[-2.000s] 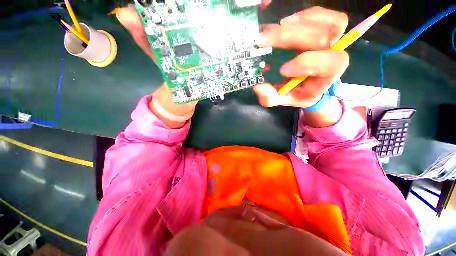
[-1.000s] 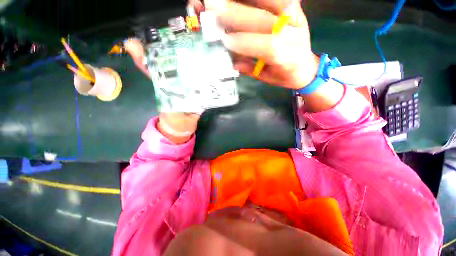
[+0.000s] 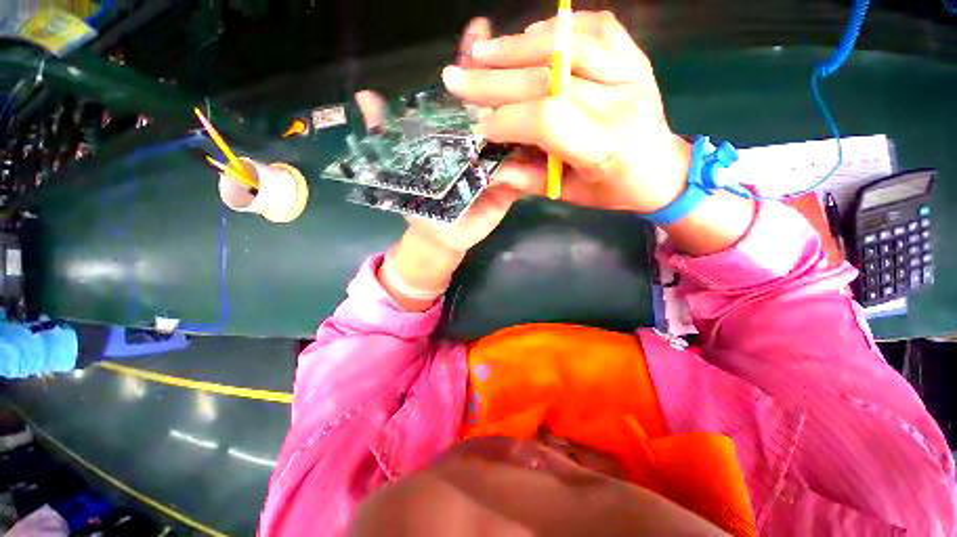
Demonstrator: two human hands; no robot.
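A green circuit board [image 3: 415,163], crowded with parts, is held tilted above the bench; it looks like two stacked layers. My left hand [image 3: 456,215] holds it from below, with fingertips showing behind its far edge. My right hand [image 3: 593,115] is at the board's right side, its fingertips at or near the edge; contact is hard to tell. A yellow pencil-like tool [image 3: 560,100] is held upright between its fingers. A blue wrist strap [image 3: 698,184] is on my right wrist.
A whitish cup [image 3: 275,193] with yellow sticks stands left. A small yellow-tipped item [image 3: 297,127] lies beyond it. Papers [image 3: 829,157] and a calculator [image 3: 892,233] lie right. A blue coiled cord [image 3: 839,47] runs to the strap. Blue fabric shows at the left edge.
The board has turned from facing me to a flatter, tilted view showing two layers. The yellow tool has swung more upright. The bench view has shifted rightward, and the small yellow-tipped item shows more fully.
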